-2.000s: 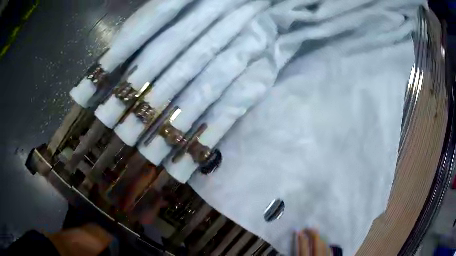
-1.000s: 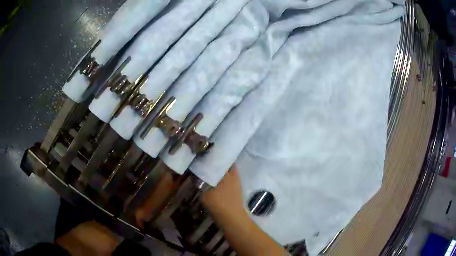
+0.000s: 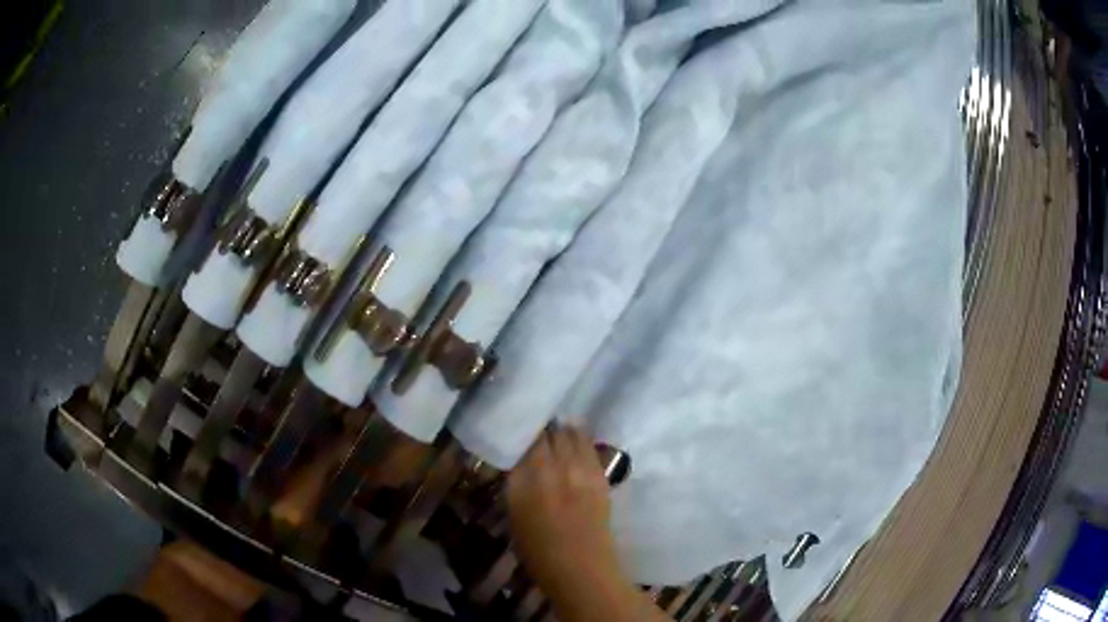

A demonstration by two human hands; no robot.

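The large pale blue-grey panel (image 3: 802, 316) lies over the rack bars. Long folds (image 3: 535, 207) run side by side, several with a metal bar clip (image 3: 456, 352) near the end. My right hand (image 3: 563, 498) has its fingertips at the end of the rightmost fold, which shows no clip. A dark hole (image 3: 616, 463) shows beside these fingers, and a smaller hole (image 3: 800, 549) lies near the lower right edge. My left hand (image 3: 201, 581) is at the bottom left outside the end rail, only partly seen; its fingers are hidden.
The metal end rail (image 3: 231, 535) crosses the lower left. Rack bars (image 3: 158, 401) show below the folds. Tan ribbed boards (image 3: 1015, 365) curve down the right side, with shiny tubes (image 3: 990, 109) beside them. The grey floor (image 3: 73, 243) is at left; a blue object (image 3: 1081, 571) is at lower right.
My right hand came in at the panel edge and stays at the fold end. A new fold has formed at the right of the clipped ones. The rack has shifted slightly left in view.
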